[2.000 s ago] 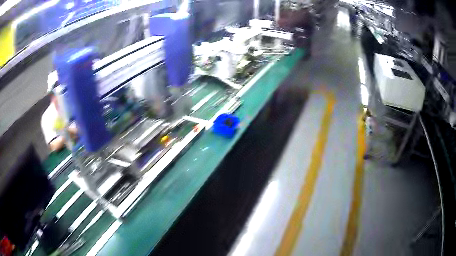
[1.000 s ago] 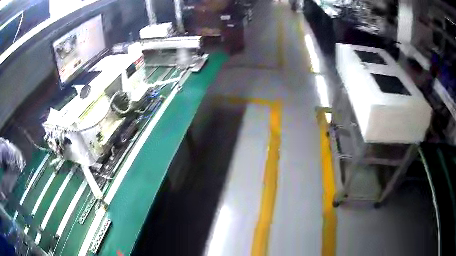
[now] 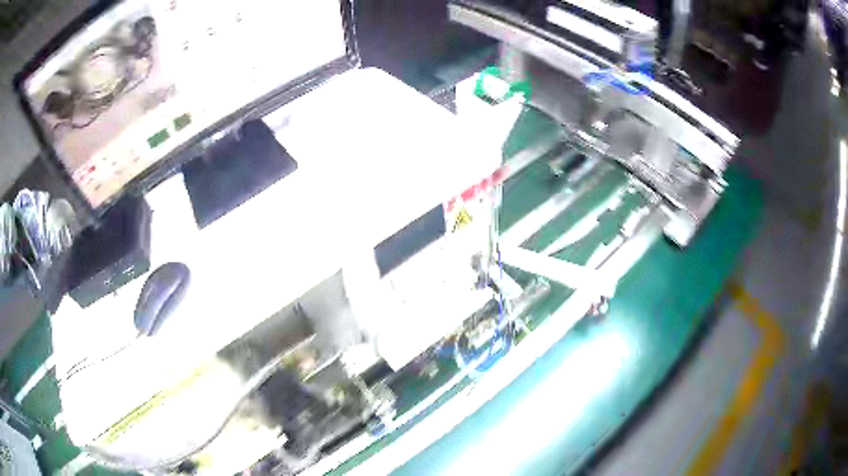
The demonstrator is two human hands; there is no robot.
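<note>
No hand is in the picture. Nearest in front is a white machine housing point(image 3: 325, 204) on the green-topped line bench point(image 3: 558, 381), overexposed and partly blurred. A monitor point(image 3: 214, 84) stands at its back left, showing a picture of a part and some small marks. A dark computer mouse point(image 3: 162, 297) lies on the housing's top at the left. A dark flat panel point(image 3: 240, 174) lies below the monitor. Blurred metal mechanism parts point(image 3: 316, 409) show under the housing's front side.
A second metal machine point(image 3: 632, 121) stands further along the bench. White rails and a blue tube point(image 3: 483, 358) run beside the housing. A bundle of pale cables point(image 3: 35, 232) is at the left edge. The grey aisle with a yellow line point(image 3: 744, 400) lies at the right.
The view has moved along the bench and turned left. The white housing and monitor are now much larger and closer. The white cabinet across the aisle has left the view.
</note>
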